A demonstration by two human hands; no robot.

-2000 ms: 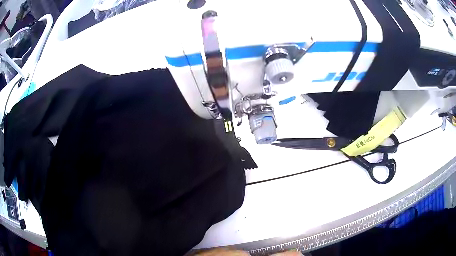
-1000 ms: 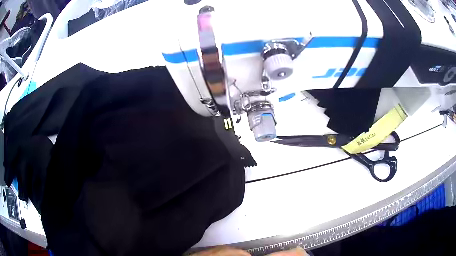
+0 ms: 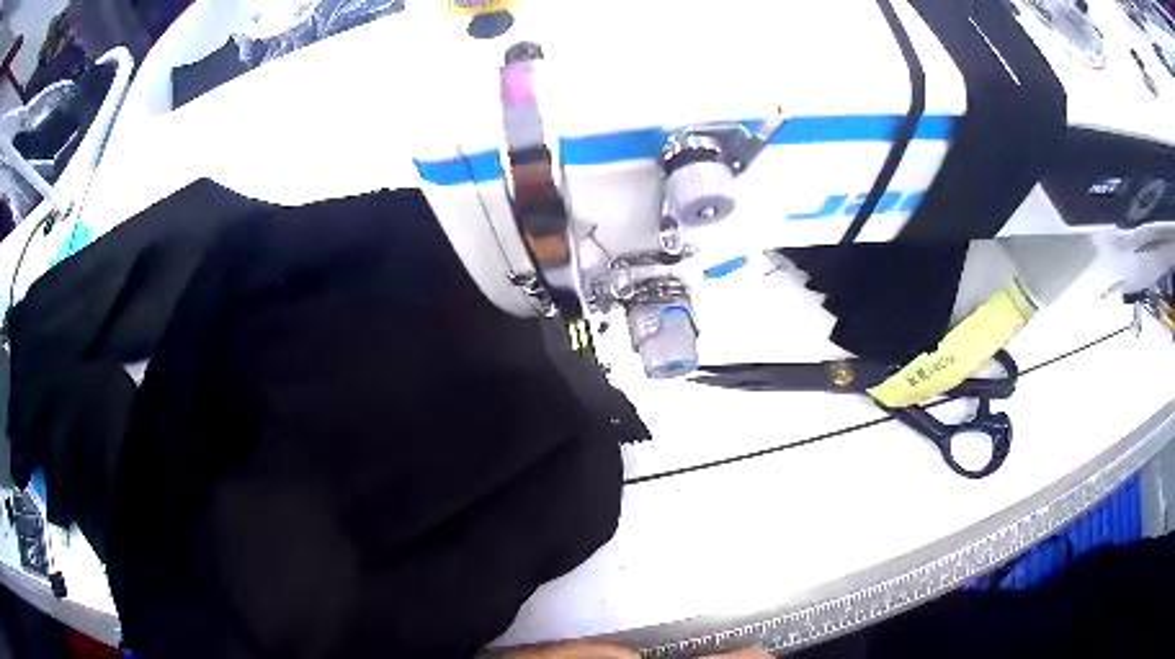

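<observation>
A large black garment piece (image 3: pixel 361 425) lies left of and under the needle area (image 3: pixel 573 337) of the white sewing machine head (image 3: pixel 773 180). Its right edge ends in a notched strip beside the presser foot. Only slivers of skin show at the bottom edge: one below the cloth (image 3: pixel 561 650), which may be my left hand, and a smaller one to its right (image 3: pixel 735 654), which may be my right hand. Both are cut off, so fingers and any grip are hidden.
Black shears (image 3: pixel 773 376) lie right of the needle, with a yellow printed strip (image 3: pixel 960 348) across their handles. Black bands (image 3: pixel 999 129) drape over the machine head. A measuring tape (image 3: pixel 889 596) runs along the curved front edge. A yellow-rimmed part (image 3: pixel 479 7) shows at the top.
The view has shifted slightly, so the machine and shears appear a little lower and further left, and the yellow-rimmed part shows at the top. The cloth has not clearly moved on the table.
</observation>
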